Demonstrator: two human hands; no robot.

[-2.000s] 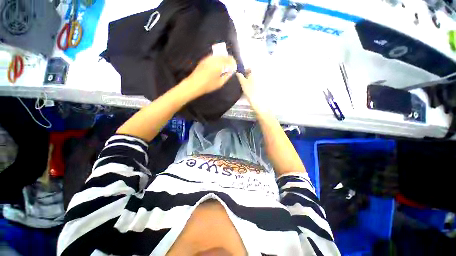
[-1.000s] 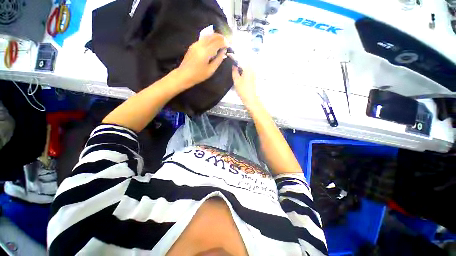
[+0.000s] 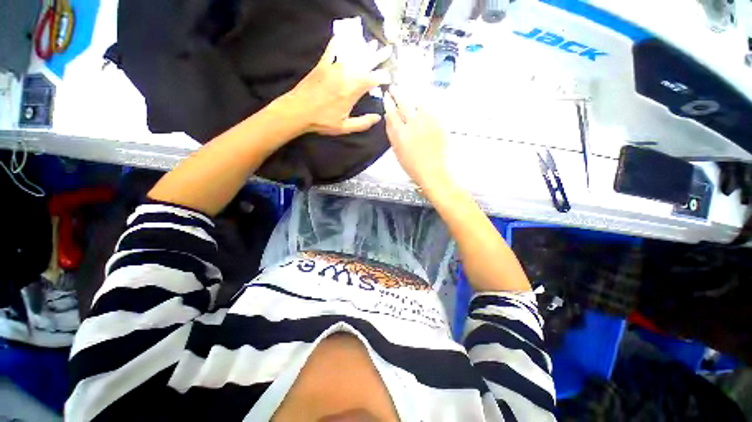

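A dark cloth panel (image 3: 194, 66) lies on the white sewing table, left of the presser foot and needle area (image 3: 420, 25). My left hand (image 3: 338, 91) rests on the cloth, thumb and fingers spread around its right edge. A small white label (image 3: 348, 30) shows at its fingertips, on the dark cloth. My right hand (image 3: 412, 136) is at the right edge of the cloth, close to my left thumb, with its fingertips together at the edge. Glare hides what the fingertips touch exactly.
The white sewing machine (image 3: 569, 49) spans the upper right. Black thread snips (image 3: 554, 181), a thin metal stick (image 3: 585, 144) and a black phone (image 3: 654, 173) lie at right. Scissors with looped handles (image 3: 54, 31) lie at far left. A blue bin (image 3: 589, 346) stands below the table.
The view has shifted. My left hand has opened from a closer grip near the label, and its thumb now points right. The cloth's left part looks more bunched. My right hand stays at the edge.
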